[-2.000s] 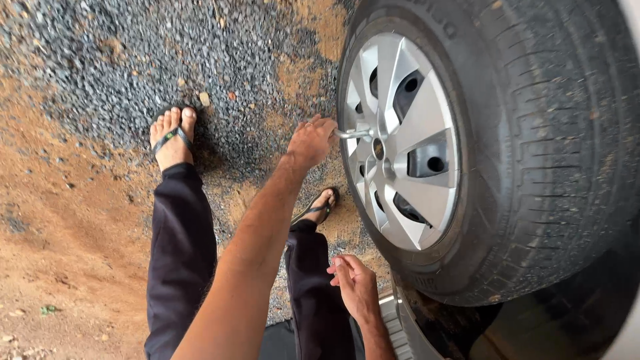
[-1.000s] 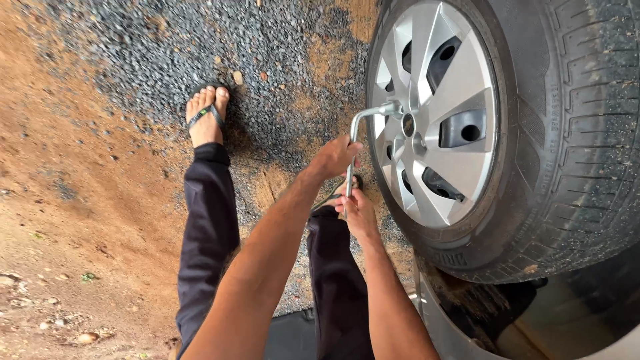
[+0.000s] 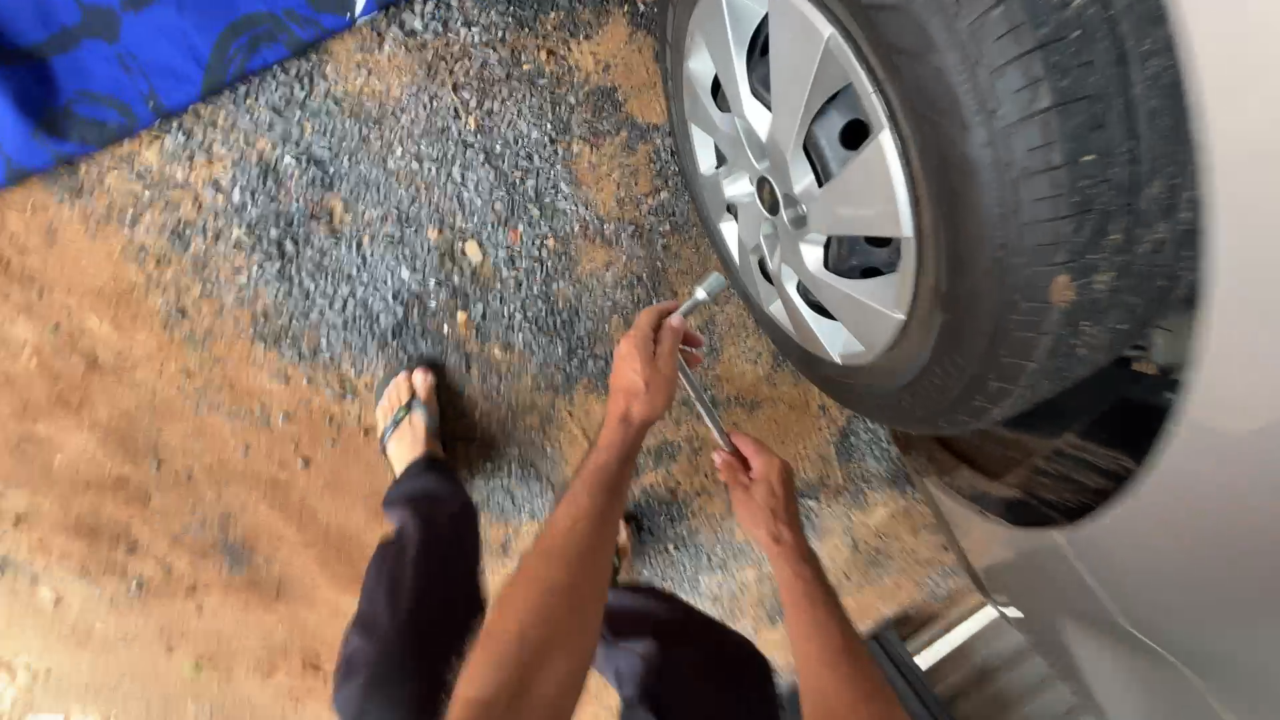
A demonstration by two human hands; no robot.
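An L-shaped metal lug wrench (image 3: 706,402) is held between my two hands, off the wheel. My left hand (image 3: 645,365) grips it near the bend, just below the socket end, which points up toward the wheel. Farther down, my right hand (image 3: 758,488) closes around the other end of the shaft. To the upper right is a car wheel with a silver spoked wheel cover (image 3: 850,195) and a black tire (image 3: 985,230). Around the round centre of the cover are recesses; whether lug nuts sit in them is hard to tell.
The light-coloured car body (image 3: 1230,420) takes up the right side. Gravel (image 3: 400,220) and reddish dirt (image 3: 150,450) cover the ground. A blue patterned cloth (image 3: 150,60) lies at the upper left. My sandalled foot (image 3: 408,415) stands on the gravel.
The wrench, at the wheel cover one second ago, is now away from it. My right hand, holding nothing two seconds ago, has taken hold of the shaft. The view has shifted.
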